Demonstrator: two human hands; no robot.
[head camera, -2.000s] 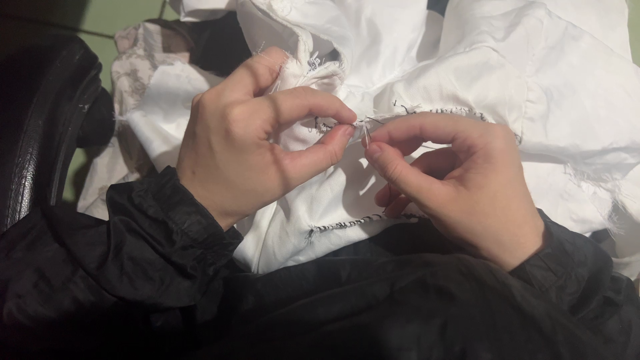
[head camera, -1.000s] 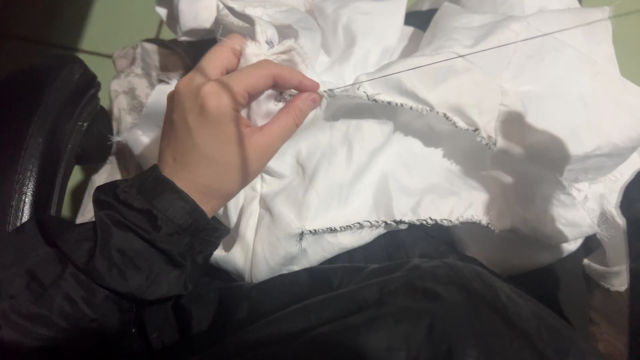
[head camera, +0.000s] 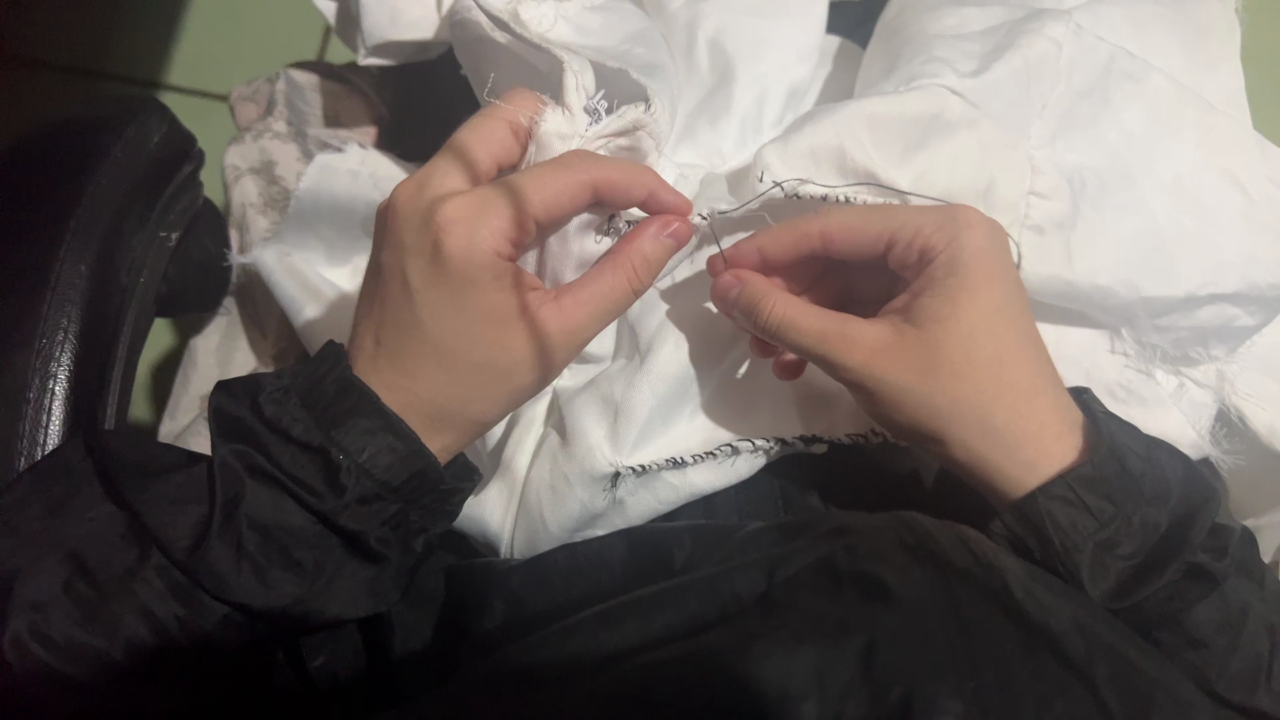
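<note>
My left hand (head camera: 490, 260) pinches the edge of a white fabric piece (head camera: 640, 370) between thumb and index finger. Close by on the right, my right hand (head camera: 900, 310) holds a thin sewing needle (head camera: 717, 243) between thumb and fingertips, at the pinched edge. A dark thread (head camera: 850, 184) curves from that edge over the fabric and passes behind my right hand. Dark whipstitches run along the upper edge beside my fingers. A second row of dark stitches (head camera: 720, 455) follows the lower edge, its right part hidden by my right hand.
The white fabric (head camera: 1130, 130) spreads widely with frayed edges at the right. A patterned beige cloth (head camera: 265, 200) lies at the left, beside a dark, glossy curved furniture part (head camera: 75, 270). Green tiled floor (head camera: 215, 45) shows at the upper left. Dark clothing covers the lap.
My right hand, out of view one second ago while the thread was stretched taut to the right, is back beside my left hand. The thread now lies slack. My left hand keeps its pinch.
</note>
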